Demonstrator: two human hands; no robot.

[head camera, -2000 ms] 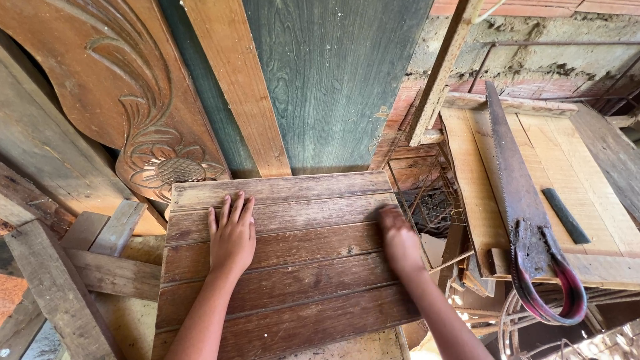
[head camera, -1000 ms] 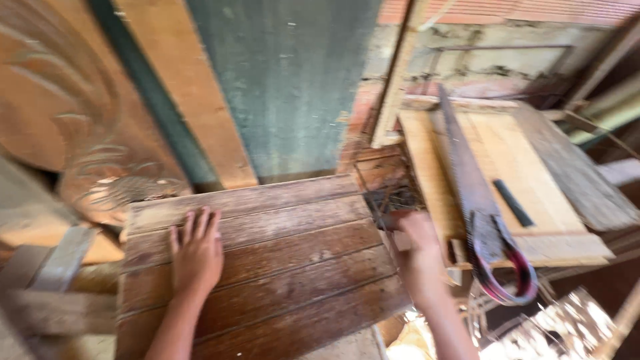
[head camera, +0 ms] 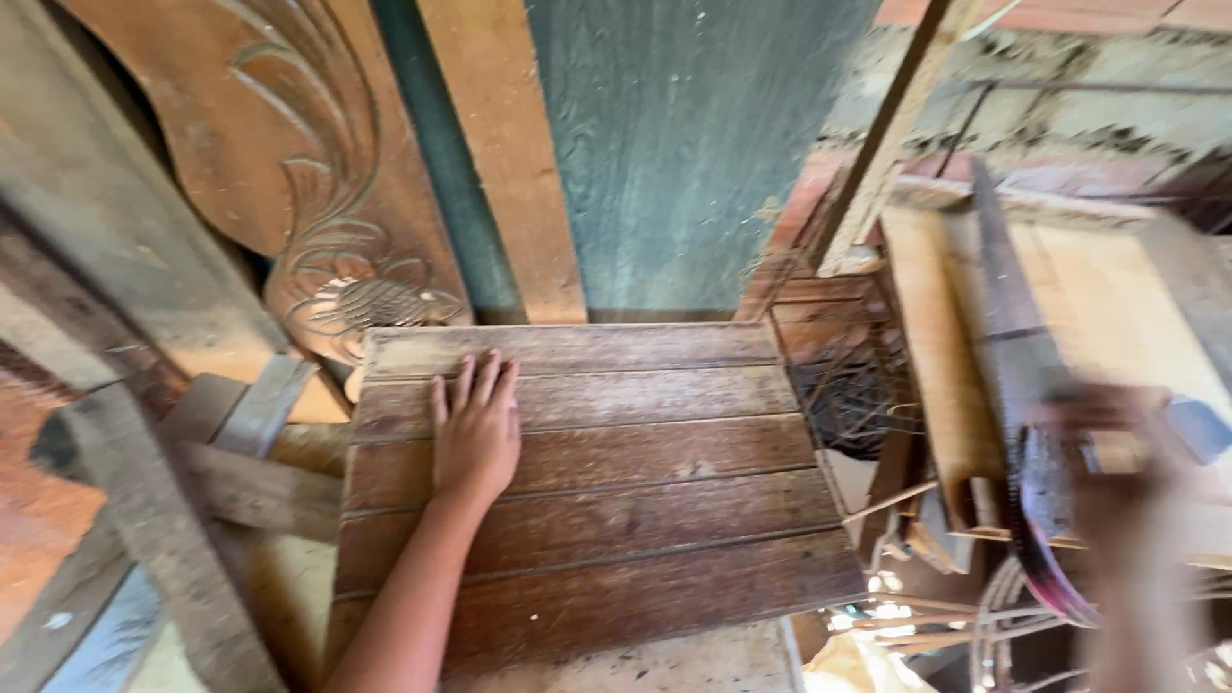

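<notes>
My left hand [head camera: 476, 438] lies flat with its fingers spread on a worn brown panel of wooden slats [head camera: 635, 500]. Over at the right, my right hand [head camera: 1116, 433] is strongly blurred beside the handle end of a handsaw [head camera: 1011, 279]; whether it touches or grips the saw cannot be told. The saw rests on a pale board surface [head camera: 1088, 260], its blade pointing away and its handle toward me. A dark flat piece [head camera: 1198, 428], also blurred, shows just right of the hand.
Behind the panel stand a green board [head camera: 683, 164], an upright plank [head camera: 510, 164] and a carved wooden piece [head camera: 337, 192]. Wooden bars [head camera: 154, 520] cross at the left. Coiled cane or cable [head camera: 1001, 626] hangs below the saw; tangled wire [head camera: 852, 395] lies in the gap.
My right hand has moved right, from the panel's right edge to the saw's handle end. My left hand has stayed on the panel.
</notes>
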